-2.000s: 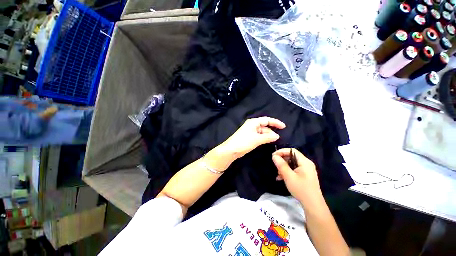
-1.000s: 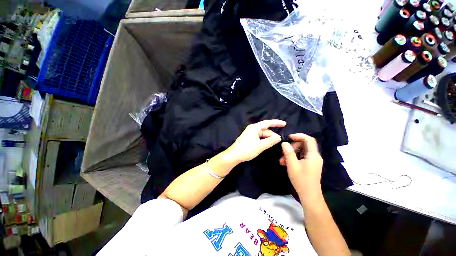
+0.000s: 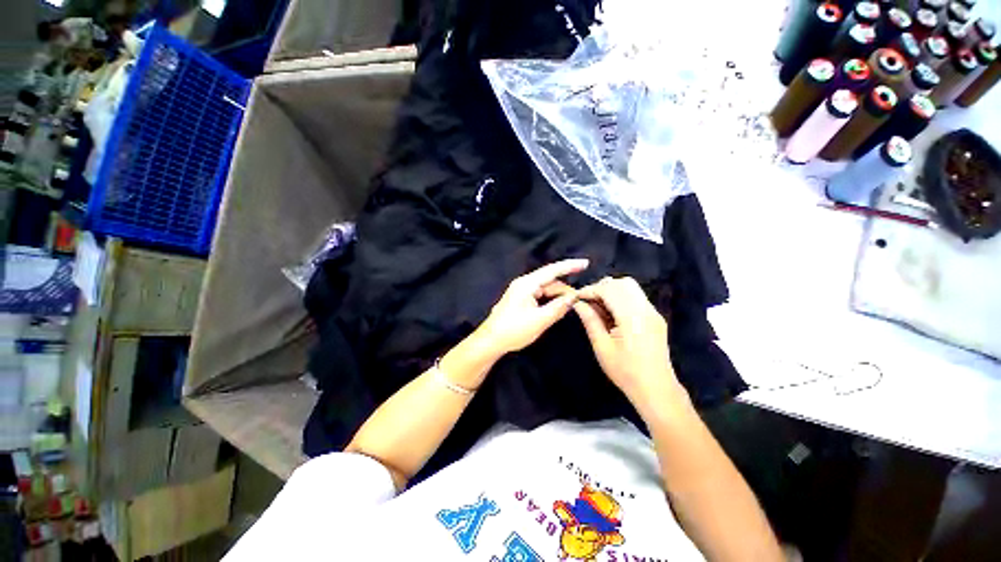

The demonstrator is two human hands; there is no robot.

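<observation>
A large black garment (image 3: 439,263) lies over my lap, the bin edge and the table edge. My left hand (image 3: 532,311) is above it, thumb and index fingertips together on a bit of black cloth. My right hand (image 3: 621,327) touches the left fingertips, its thumb and index finger pinched. Any needle or thread between the fingertips is too small to see. A clear plastic bag (image 3: 582,132) lies on the garment and the table.
Thread spools (image 3: 867,88), a round dark dish (image 3: 968,181), a reddish stick (image 3: 878,212) and a pale sheet (image 3: 933,274) are on the white table (image 3: 768,318). A loose thread curls there. A fabric-lined bin (image 3: 258,253) and blue crate (image 3: 170,137) stand left.
My right hand has come in to meet my left fingertips. The view has shifted, so the table things appear further left. The person's blue sleeve at the far left is gone.
</observation>
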